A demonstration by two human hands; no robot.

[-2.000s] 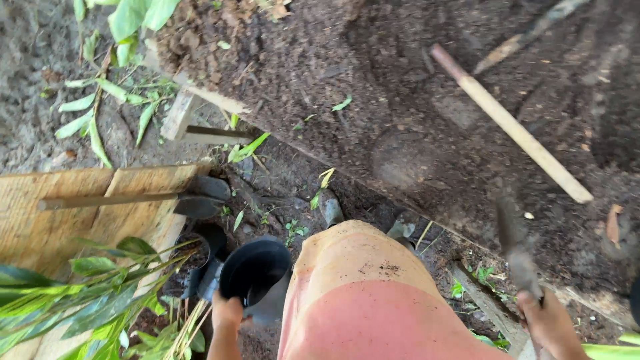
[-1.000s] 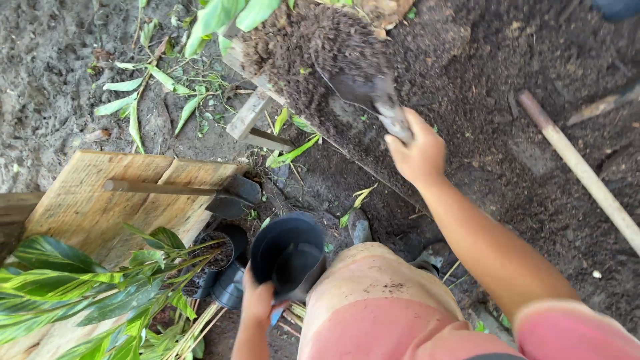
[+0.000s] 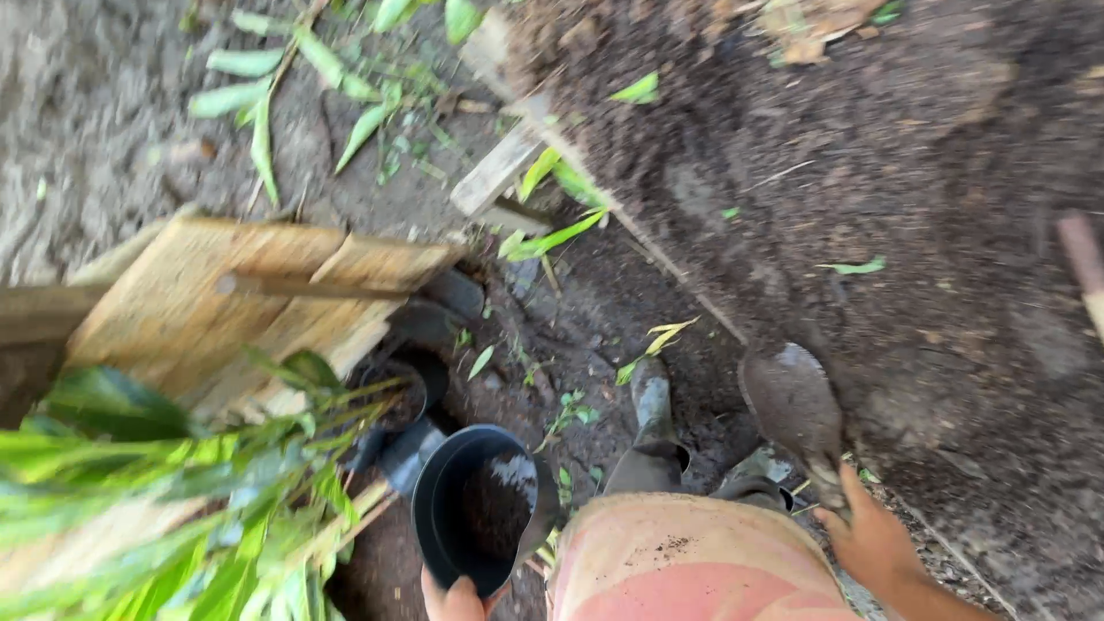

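Observation:
My left hand (image 3: 459, 597) grips the rim of a round black plastic plant pot (image 3: 431, 509), its thumb over the near edge. Dark soil (image 3: 496, 513) lies in the bottom of the pot. At the lower right, my right hand (image 3: 875, 539) is closed around the handle of a trowel (image 3: 792, 401) with a wide, dirt-covered blade. The blade hangs over the edge of the soil bed (image 3: 906, 362), right of the pot and apart from it.
Rubber boots (image 3: 653, 401) stand on muddy ground below me. Wooden boards (image 3: 207, 302) with a wooden-handled tool (image 3: 315, 287) are at the left, beside leafy potted plants (image 3: 172, 483). A board edge (image 3: 655, 250) borders the soil. Another handle (image 3: 1082, 259) lies far right.
My right hand and the trowel have come back from the soil heap at the top to the lower right. Soil now shows in the pot, which my left hand still holds.

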